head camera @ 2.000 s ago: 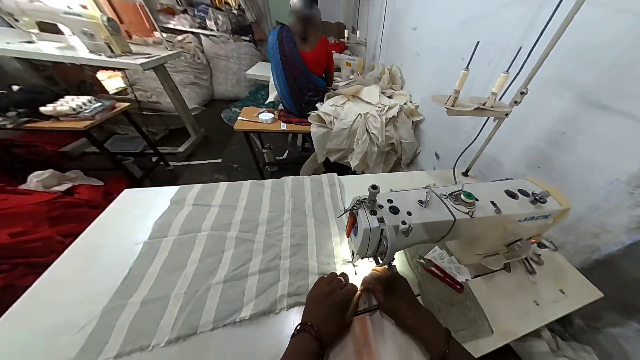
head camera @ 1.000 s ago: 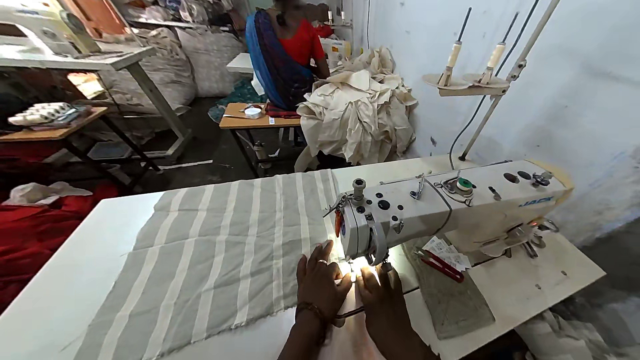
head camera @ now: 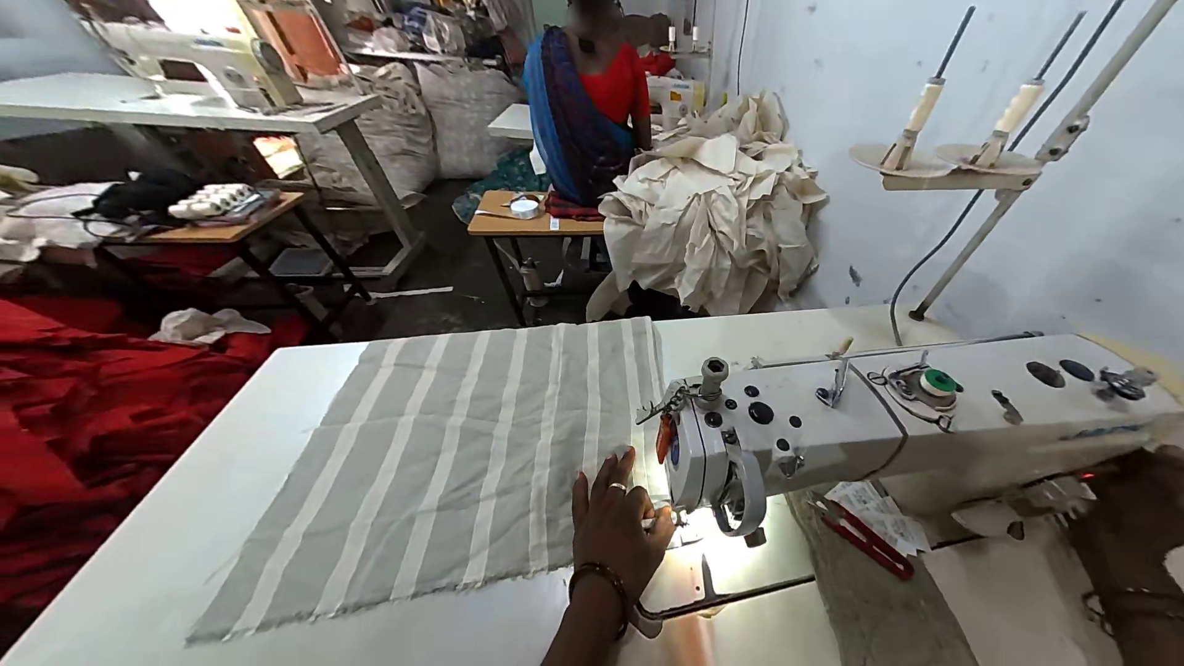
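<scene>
A grey-and-white striped cloth [head camera: 462, 453] lies flat on the white sewing table, its right edge beside the needle area of a sewing machine [head camera: 795, 416]. My left hand [head camera: 620, 527] rests on the cloth's lower right corner, left of the lit needle plate; thumb and index finger are close together, and whether they pinch the cloth is unclear. My right hand [head camera: 1124, 518] is at the far right edge, by the machine's handwheel end and partly cut off; its fingers are partly hidden. Red thread snips [head camera: 865, 539] lie on a grey-green cloth [head camera: 860, 592] under the machine arm.
A thread stand [head camera: 980, 171] with two cones rises behind the machine. Beyond the table are a heap of cream fabric [head camera: 721, 213], a small wooden table [head camera: 495, 222] and a person in a red top [head camera: 610, 102]. Red fabric [head camera: 111, 416] is piled at left.
My right hand has moved from beside the needle to the machine's far right end. My left hand stays by the needle area, on the cloth.
</scene>
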